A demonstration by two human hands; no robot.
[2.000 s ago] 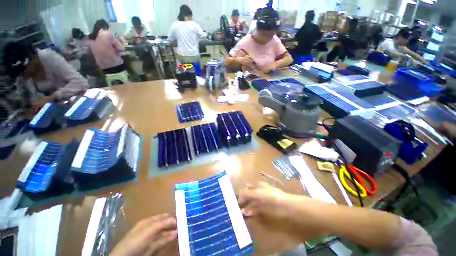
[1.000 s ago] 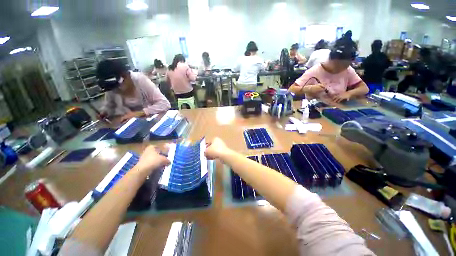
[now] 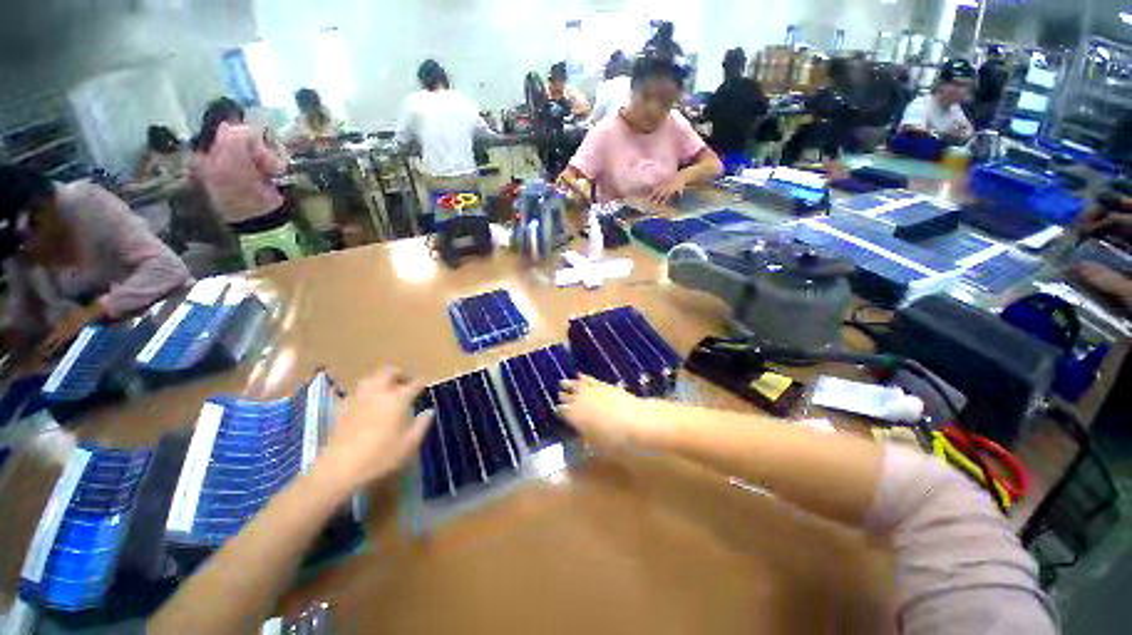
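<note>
Dark blue cut cell stacks lie on the pale mat in front of me. My left hand is just left of the leftmost cell stack, its fingers apart and nothing seen in it. My right hand has its fingertips at the right side of the middle cell stack; whether it grips a cell cannot be told. The right cell stack is just beyond this hand. A small cell stack lies farther back.
Curved finished cell strings stand in stacks at left. The grey rounded machine, the black iron holder, the dark soldering station and red and yellow looped handles are at right. A person works across the table.
The finished string was carried onto the left stack and let go. Both hands then moved right to the cut cell stacks. The view has turned back to the right.
</note>
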